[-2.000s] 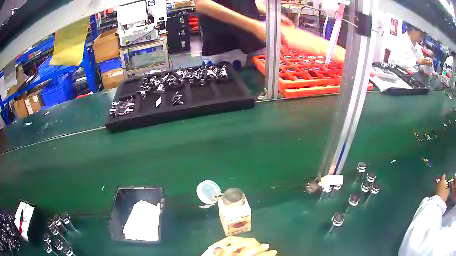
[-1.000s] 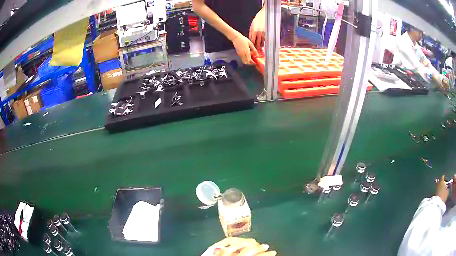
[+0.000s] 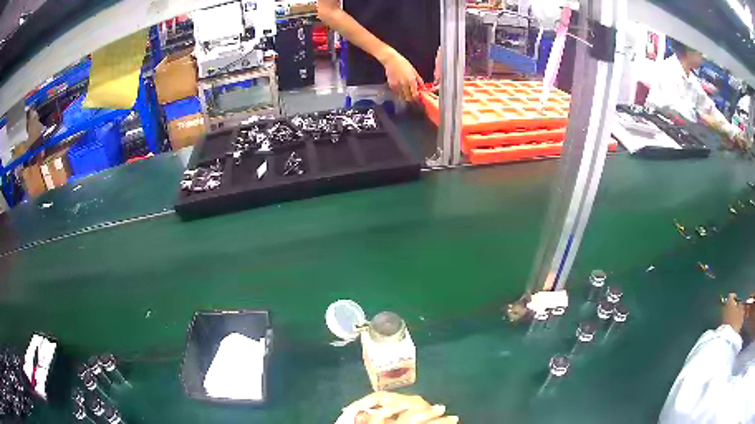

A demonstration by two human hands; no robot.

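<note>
My left hand (image 3: 396,409) shows at the bottom edge, cut off, its fingers bent toward the right; whether it holds anything is hidden. My right hand cannot be made out. Just beyond the left hand stands a squat cream solvent bottle (image 3: 389,359) with a label. Its round pale flip lid (image 3: 344,318) hangs open to the left. Left of it is a black parts bin (image 3: 194,364) with a white sheet (image 3: 237,366) inside. Dark-topped workpieces stand at the left (image 3: 98,406) and right (image 3: 560,365).
A silver post (image 3: 571,190) rises right of centre, a white lump (image 3: 548,300) at its foot. Across the bench are a black foam tray (image 3: 298,184) and stacked orange trays (image 3: 513,124) with a person's hand (image 3: 403,79). Another person's sleeve (image 3: 704,377) is at lower right. Dark parts (image 3: 15,385) lie far left.
The person opposite had blurred arms over the orange trays; now one hand rests at their left corner, and an empty-looking orange tray is on top. My left hand has barely moved.
</note>
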